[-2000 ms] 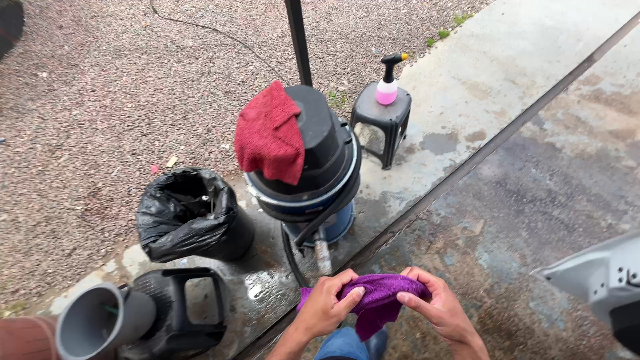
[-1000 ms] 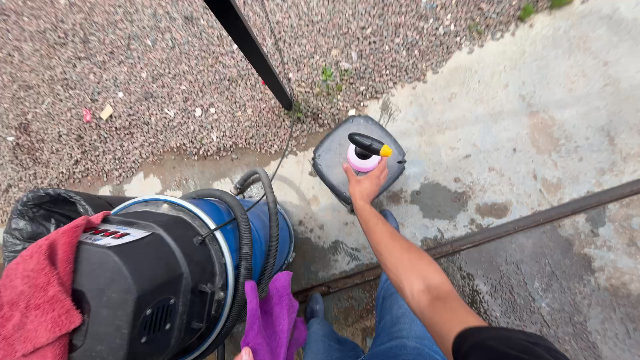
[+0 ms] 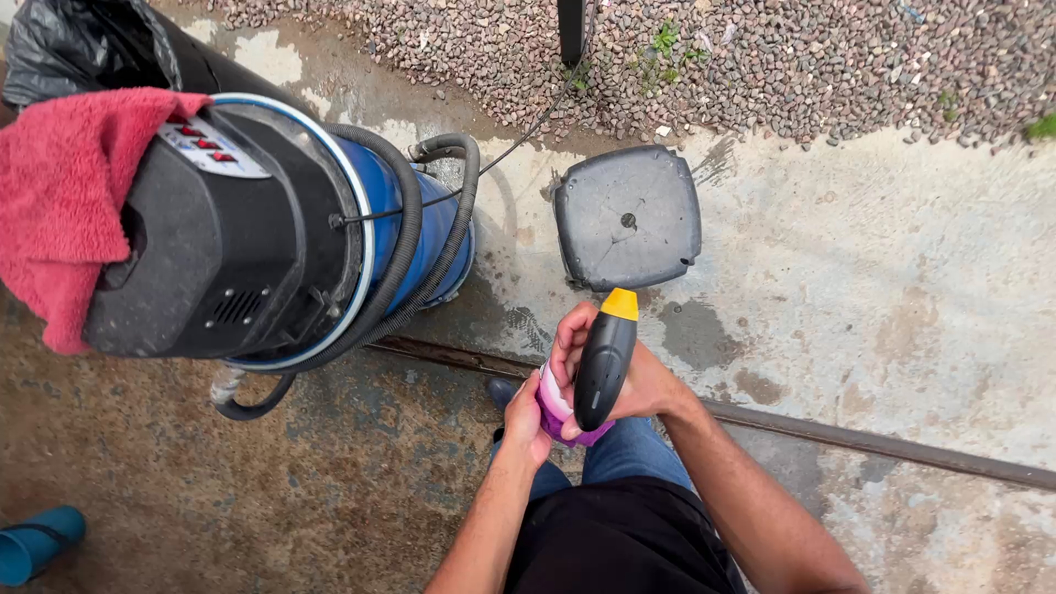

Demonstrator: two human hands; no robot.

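Observation:
My right hand [image 3: 623, 375] grips a spray bottle [image 3: 606, 363] with a black head and yellow nozzle, just below the stool in the view. The bottle's pale pink-white body is partly hidden behind the head and fingers. Close beside it, my left hand [image 3: 525, 421] holds a purple cloth [image 3: 587, 436] bunched against the bottle's lower part. How the left fingers lie under the cloth is hidden. A grey plastic stool [image 3: 629, 219] stands beyond my hands with nothing on its seat.
At left stands a blue and black drum vacuum [image 3: 247, 231] with a grey hose [image 3: 404, 223] and a red towel [image 3: 66, 198] over its top. Behind it is a bin with a black bag [image 3: 82, 49]. A black post [image 3: 571, 33] rises from gravel; a teal cylindrical container [image 3: 41, 544] lies lower left.
My right hand, on the bottle at the stool a second ago, has lifted it off and brought it toward my body. The bottle and purple cloth are now together between both hands.

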